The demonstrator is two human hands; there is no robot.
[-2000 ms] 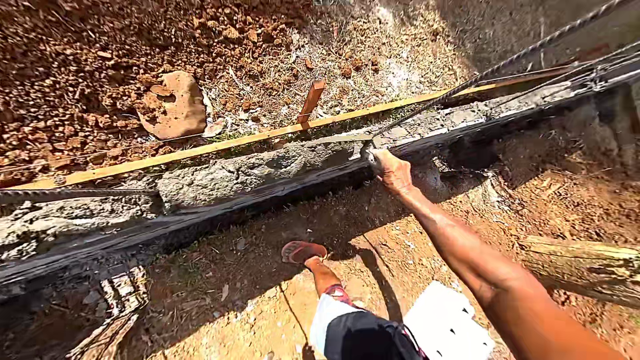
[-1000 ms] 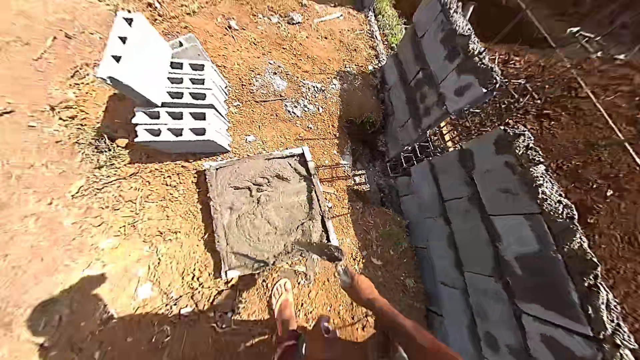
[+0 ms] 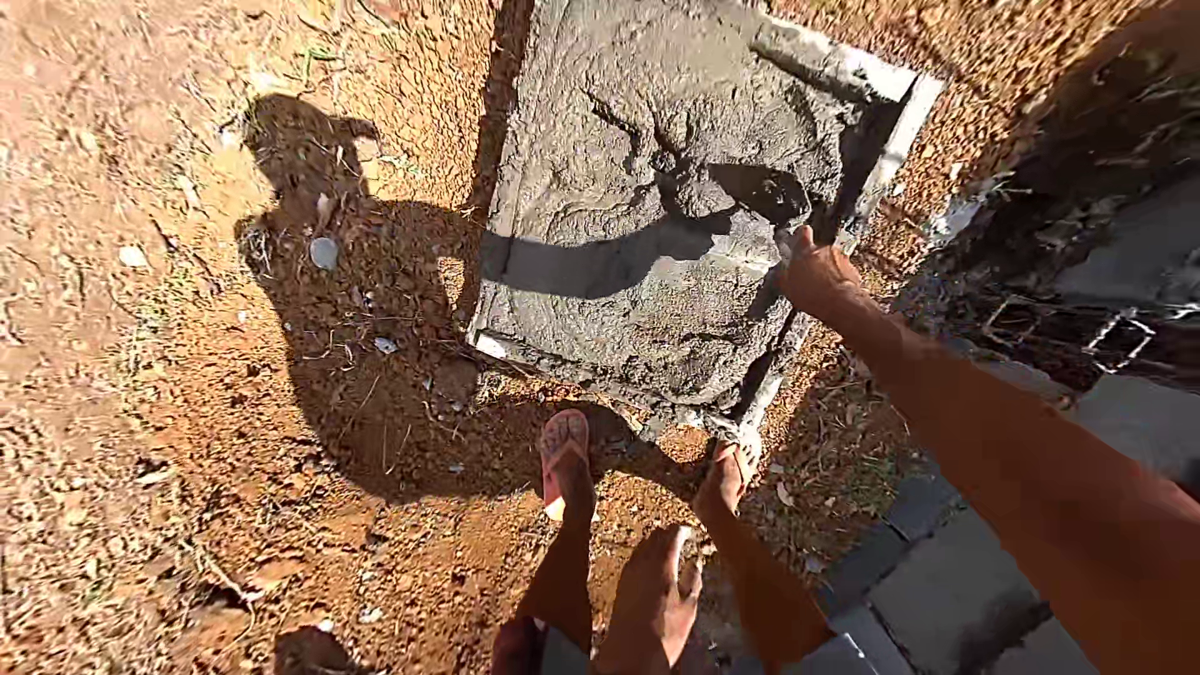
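Note:
My right hand (image 3: 817, 272) grips the handle of a mason's trowel (image 3: 764, 190), whose dark blade lies low at the wet mortar near the right side of a shallow mixing tray (image 3: 895, 150). Grey mortar (image 3: 647, 122) fills most of the tray, its surface ridged and uneven. My left hand (image 3: 661, 586) hangs low in the middle of the view, between my legs, holding nothing, with its fingers somewhat apart. The tip of the trowel blade is hard to tell from the shadows on the mortar.
My sandalled feet (image 3: 567, 445) stand at the tray's near edge. A concrete block wall (image 3: 966, 572) is at the lower right, with a steel reinforcement cage (image 3: 1120, 339) beside a dark trench. Loose reddish soil and small stones surround the tray.
The view has swung from the wall to the mortar tray and come closer to it. The trowel has moved from the tray's near right corner further up over the mortar. My left hand has come into view.

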